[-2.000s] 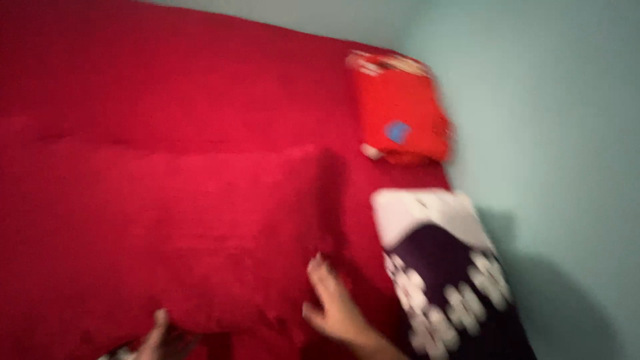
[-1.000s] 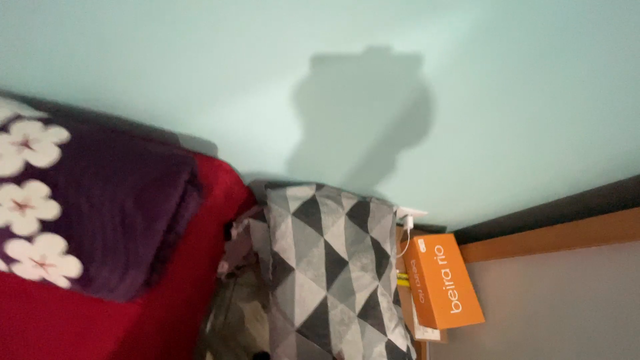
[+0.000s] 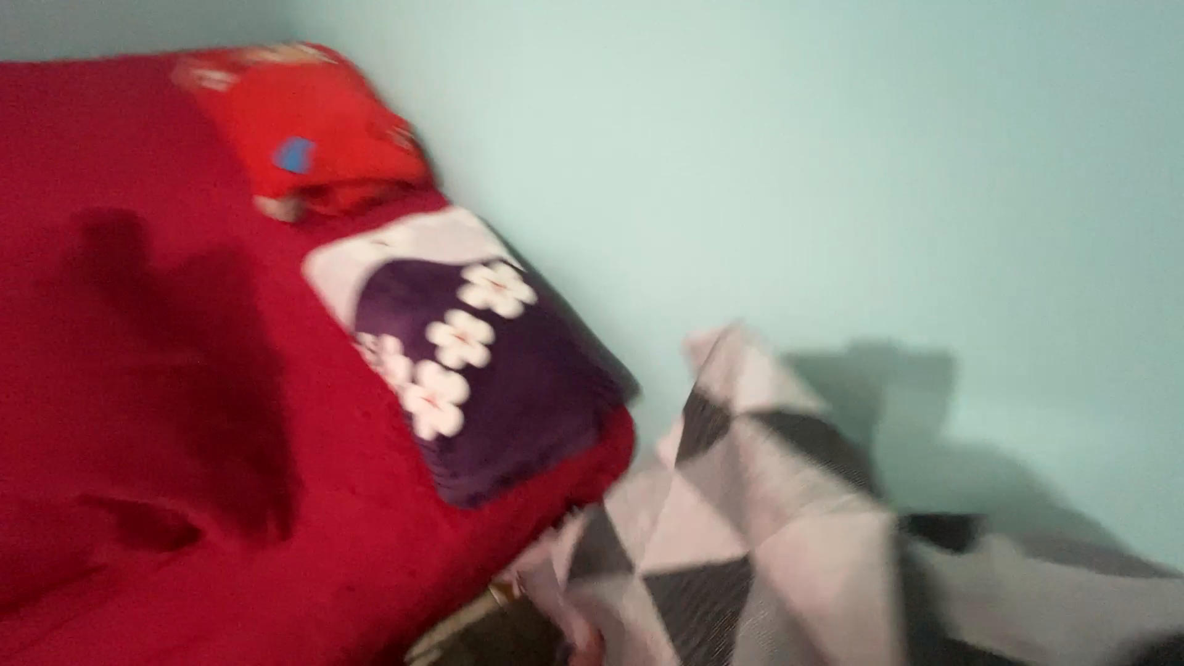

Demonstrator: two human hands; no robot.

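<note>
A patterned fabric piece, grey, white and black triangles, rises at the lower right with one corner pointing up; whether it is a pillow or loose cloth cannot be told. A blurred skin-toned patch at its lower left edge may be part of my left hand, whose grip is unclear. My right hand does not show. Left of the fabric, a folded purple blanket with white flowers lies on the red-covered bed. Beyond it is a folded red blanket with a blue patch.
A pale green wall borders the bed on the right and carries shadows. Red bedding at the left has a raised, shadowed part. Below the bed's corner, a partly hidden light-coloured object shows beside the patterned fabric.
The patterned fabric, flat-looking beside the bed a second ago, now stands raised with a corner up. The view has swung back left; both hands seen two seconds ago are no longer plain.
</note>
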